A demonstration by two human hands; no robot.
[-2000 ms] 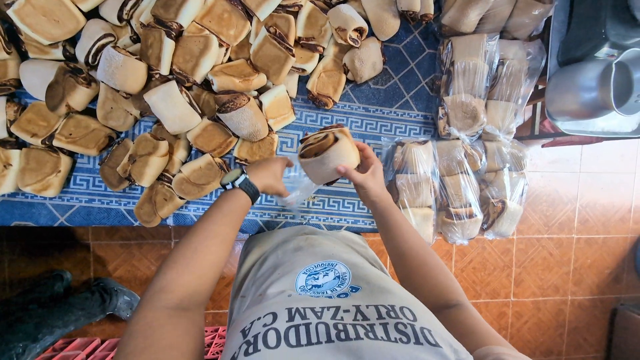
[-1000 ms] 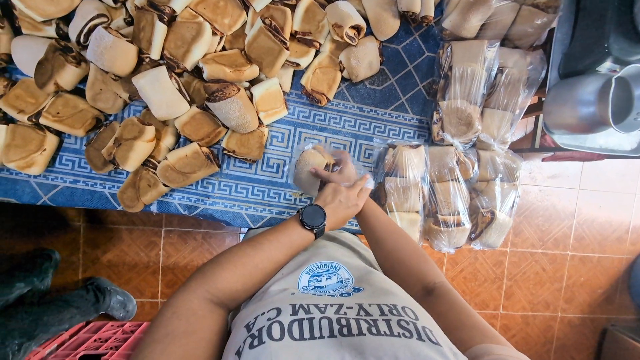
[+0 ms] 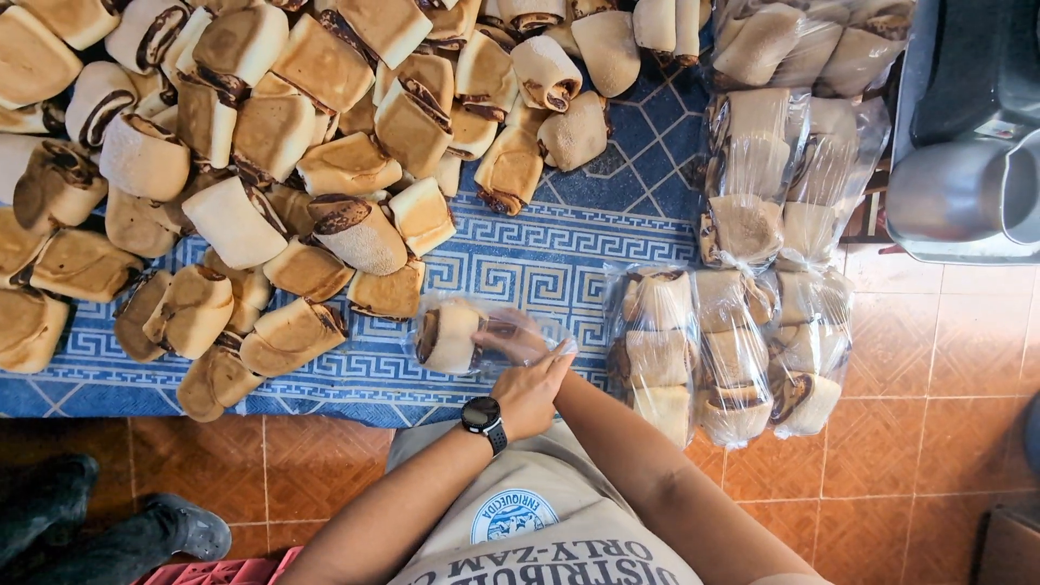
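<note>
A filled bread roll [image 3: 453, 335] lies inside a clear plastic bag [image 3: 418, 313] near the table's front edge. My right hand [image 3: 516, 335] is inside the bag, its fingertips touching the right end of the roll; whether they grip it is unclear. Wearing a dark watch, my left hand [image 3: 528, 396] pinches the bag's mouth around my right wrist, and the wrists cross there. Loose filled rolls [image 3: 292, 345] are heaped to the left and behind. To the right, bagged rolls [image 3: 660, 357] lie in rows, several to a bag.
A blue patterned cloth [image 3: 561, 244] covers the table. At the far right, a metal pitcher [image 3: 946, 191] and a black object [image 3: 975, 73] sit on a metal tray [image 3: 918, 244]. A person's shoe [image 3: 191, 528] and a red plastic crate [image 3: 219, 571] are on the tiled floor at lower left.
Two seconds ago my right hand held the roll above the table, outside the bag. Now the roll is inside the bag and farther left than a second ago, with the bag stretched out.
</note>
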